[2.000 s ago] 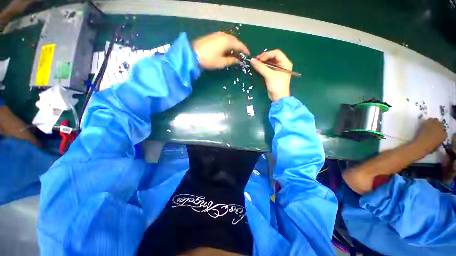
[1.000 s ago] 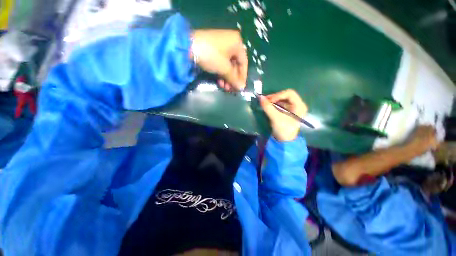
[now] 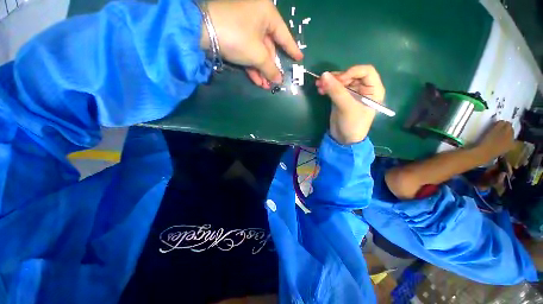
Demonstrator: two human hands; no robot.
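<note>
My right hand (image 3: 356,98) holds thin silver-white tweezers (image 3: 375,105) like a pen, their tip touching or close to a white piece (image 3: 297,75) on the green mat (image 3: 411,35). My left hand (image 3: 253,38) lies just left of that piece, thumb and forefinger apart around it. A tiny dark component (image 3: 275,89) shows at the tips of its lower fingers; how it is gripped is partly hidden. Small white pieces (image 3: 300,46) are scattered on the mat beyond the hands.
A solder wire spool (image 3: 458,117) in a black holder stands at the mat's right side. A white sheet (image 3: 506,71) with dark parts lies beyond it. Another person's bare forearm (image 3: 458,160) and blue sleeve reach in from the right. The mat's near edge runs below my hands.
The view has moved in closer over the mat. My left hand has opened its thumb and forefinger beside the white piece. The grey box and red-handled tool have left the picture.
</note>
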